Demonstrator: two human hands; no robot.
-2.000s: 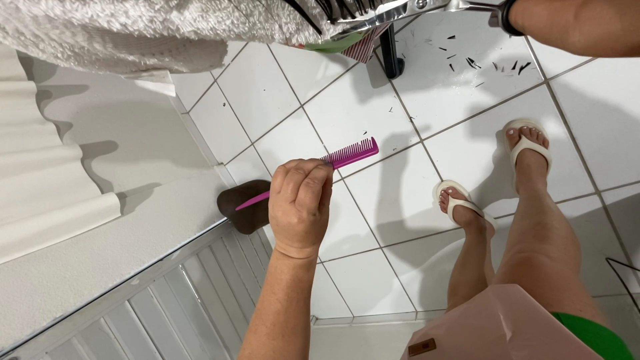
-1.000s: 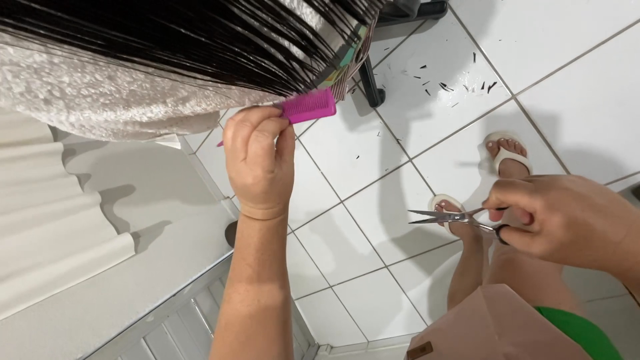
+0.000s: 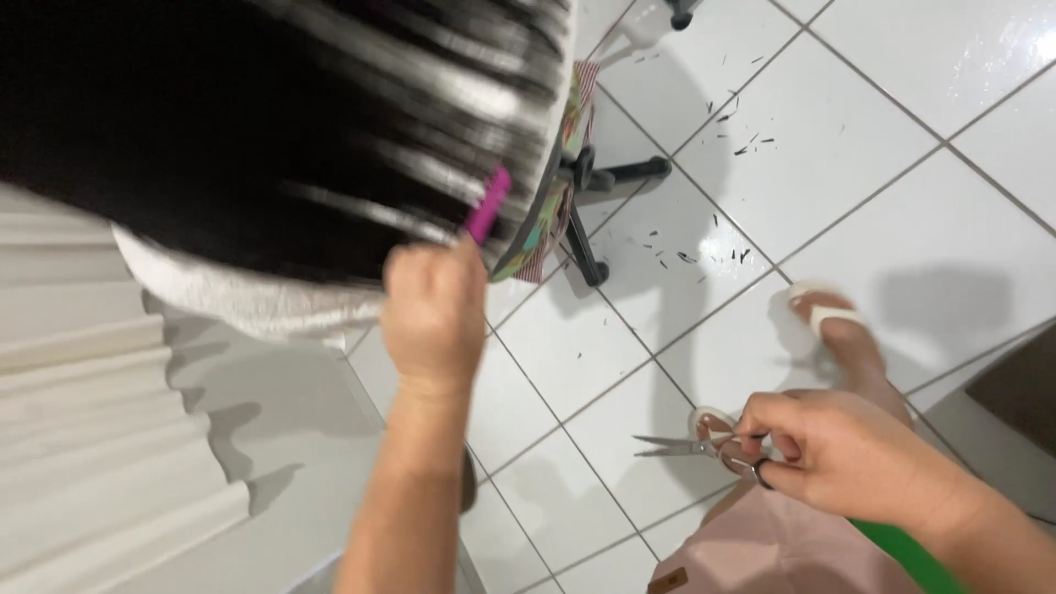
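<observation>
My left hand point(image 3: 435, 309) grips a magenta comb point(image 3: 489, 206), whose toothed end lies at the ends of long, dark, wet-looking hair point(image 3: 247, 140). The hair hangs over a white towel point(image 3: 264, 309) and is blurred. Lower right, my right hand point(image 3: 813, 454) holds metal scissors point(image 3: 681, 446) by the finger loops, blades a little apart and pointing left, away from the hair. Seen from above, the scissors overlap my sandalled foot. The comb's handle is hidden in my left fist.
A chair's black wheeled base point(image 3: 587, 247) stands below the hair's edge, beside colourful cloth. Short cut hair pieces point(image 3: 685, 257) lie scattered on the white floor tiles point(image 3: 734, 330). A pale pleated curtain point(image 3: 91, 412) hangs at left. My sandalled feet point(image 3: 833, 318) are at right.
The comb has moved up from the towel's edge onto the hair ends. My right hand, mostly out of view two seconds ago, came in with the scissors and remains low at right. The view has shifted.
</observation>
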